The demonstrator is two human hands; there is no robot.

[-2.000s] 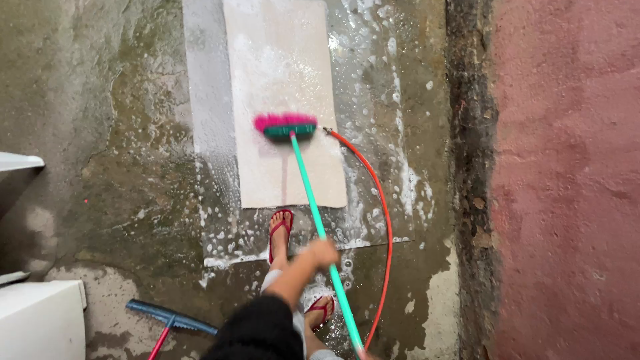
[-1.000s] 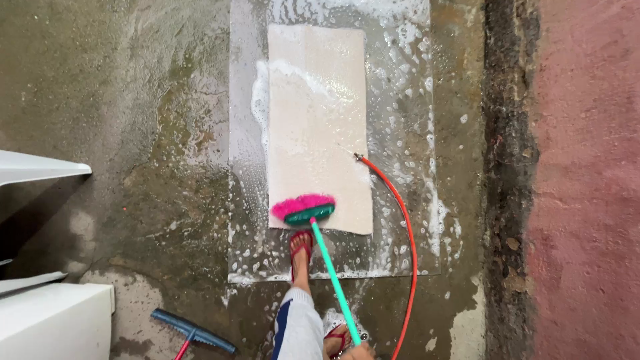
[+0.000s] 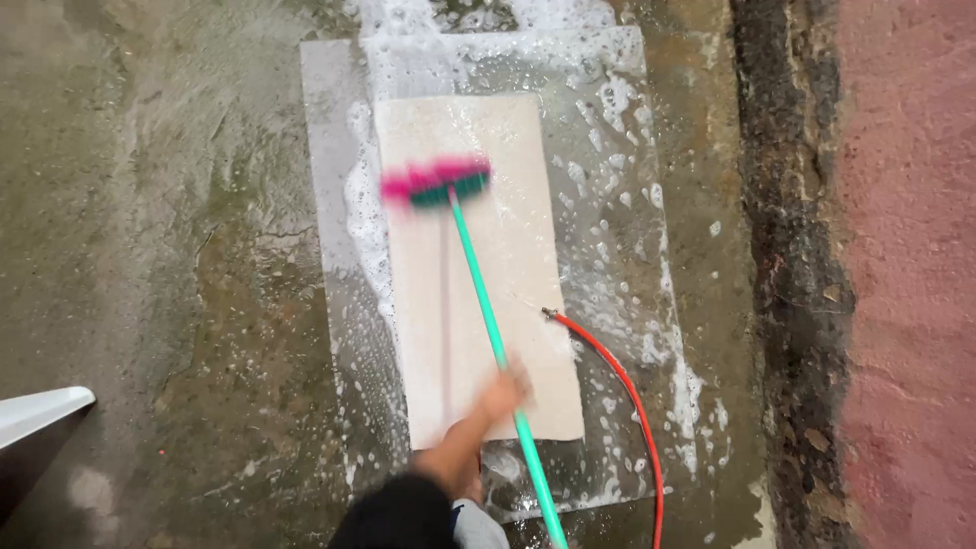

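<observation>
My left hand (image 3: 503, 393), blurred and in a black sleeve, is closed around the turquoise handle of a push broom (image 3: 488, 313). The broom's green head with pink bristles (image 3: 438, 181) is over the upper part of a wet cream mat (image 3: 488, 267). Under the mat is a larger clear plastic sheet (image 3: 625, 229) with soap foam on it. An orange hose (image 3: 625, 381) curves up from the bottom edge, its metal end at the mat's right side, letting out a little water. My right hand is out of view.
The wet concrete floor (image 3: 206, 343) surrounds the sheet. A pink wall (image 3: 907, 267) with a dark, worn strip at its base stands at the right. A white plastic edge (image 3: 46, 412) juts in at the left. My foot and trouser leg (image 3: 476, 526) show below the mat.
The broom head has moved from the mat's near end to its upper part. My left hand shows further up the handle. The blue squeegee at the lower left has left view as the view shifted.
</observation>
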